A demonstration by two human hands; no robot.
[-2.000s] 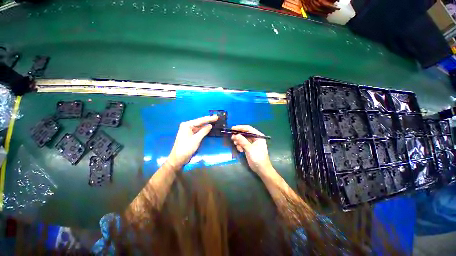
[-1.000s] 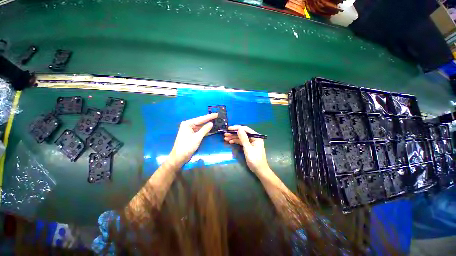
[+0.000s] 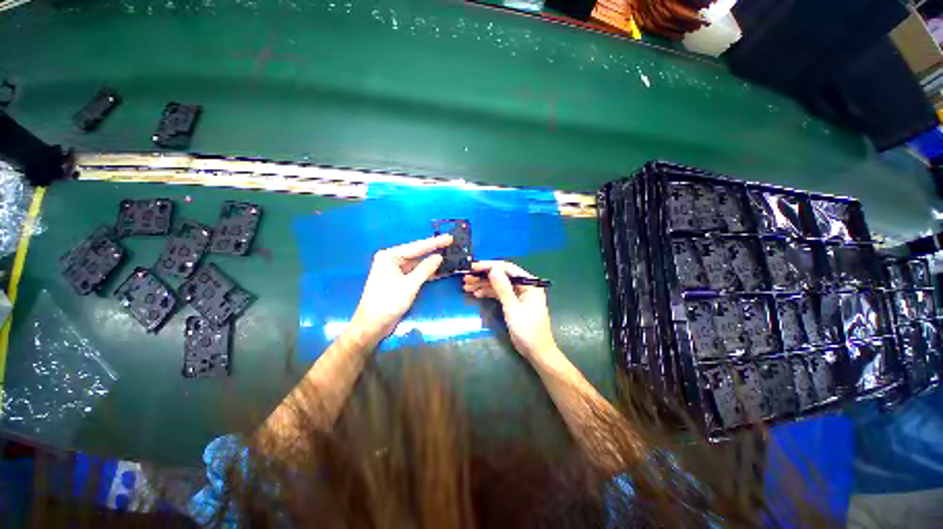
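Observation:
A small flat black plastic part with holes is over the blue film in the middle. My left hand holds it by its left side, fingers over its face. My right hand holds a slim dark pen-like tool. The tool's inner end is at the part's lower right edge; whether it touches cannot be told.
Several loose black parts lie on the green bench at left, near crumpled clear film. Stacked black trays with parts stand at right. Beyond the pale rail, the green belt carries black parts at upper left.
The black parts on the belt have moved right. The right hand and tool have shifted slightly left since the earliest frame. The left hand stays nearly still on the part.

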